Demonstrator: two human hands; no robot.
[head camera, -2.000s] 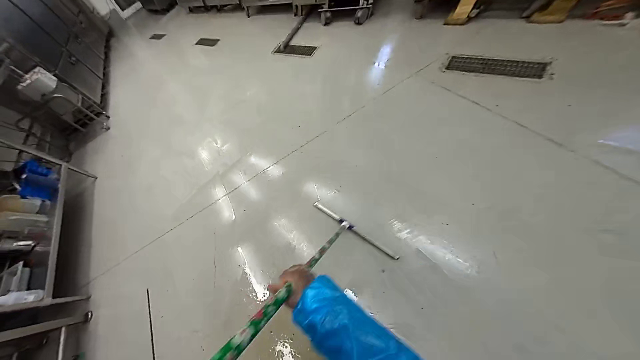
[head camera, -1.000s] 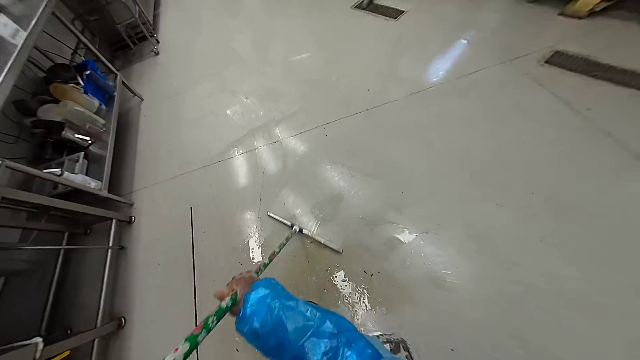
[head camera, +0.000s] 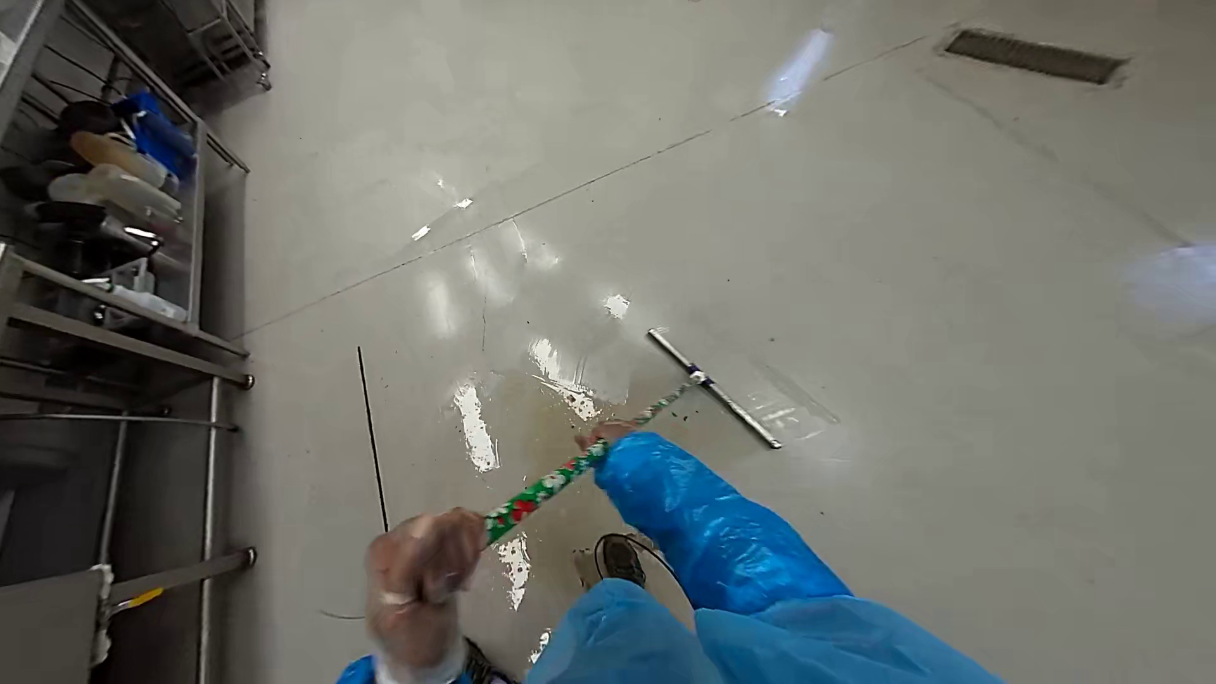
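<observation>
A long floor squeegee (head camera: 715, 388) with a narrow metal blade lies against the wet floor at the centre right; its handle is green with a red and white flower pattern. My left hand (head camera: 423, 570), in a clear thin glove, grips the upper end of the handle at the lower left. Farther down the handle, my right hand (head camera: 608, 434) is closed around it, partly hidden by a blue plastic sleeve (head camera: 712, 522). Brownish water and bright reflections lie on the floor between the blade and my shoes.
Metal shelving (head camera: 199, 228) holding pans, containers and a blue item (head camera: 157, 133) runs along the left. A steel frame with round legs (head camera: 211, 475) stands nearer. A floor drain grate (head camera: 1035, 57) is at the upper right. My shoe (head camera: 622, 559) is on the floor below the squeegee.
My left hand has come into view on the handle. The squeegee blade has moved to the right across the floor since one second ago, with my right hand still on the handle.
</observation>
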